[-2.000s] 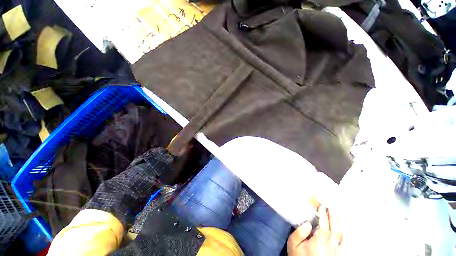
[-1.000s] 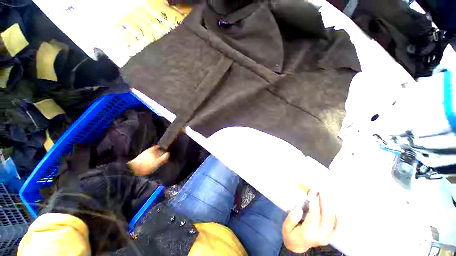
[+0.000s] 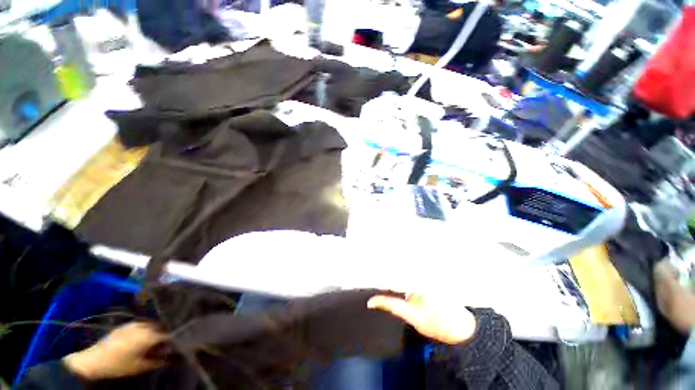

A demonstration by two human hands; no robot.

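Note:
A dark brown garment panel is stretched between my two hands over my lap, in front of the table edge. My left hand is at its left end, blurred, with the fingers around the cloth. My right hand pinches its upper right corner, thumb on top. A larger brown garment piece lies on the white table, with a strip hanging over the edge toward my left hand. The white sewing machine with a blue stripe stands to the right of it.
More dark cloth lies behind the garment. A blue basket is at the lower left. A black control panel is on the machine's right end. Another person's arm shows at the right edge. A red item is upper right.
The view has swung up and right. A brown panel is now held up between both hands. My right hand, free of cloth before, now grips its right corner.

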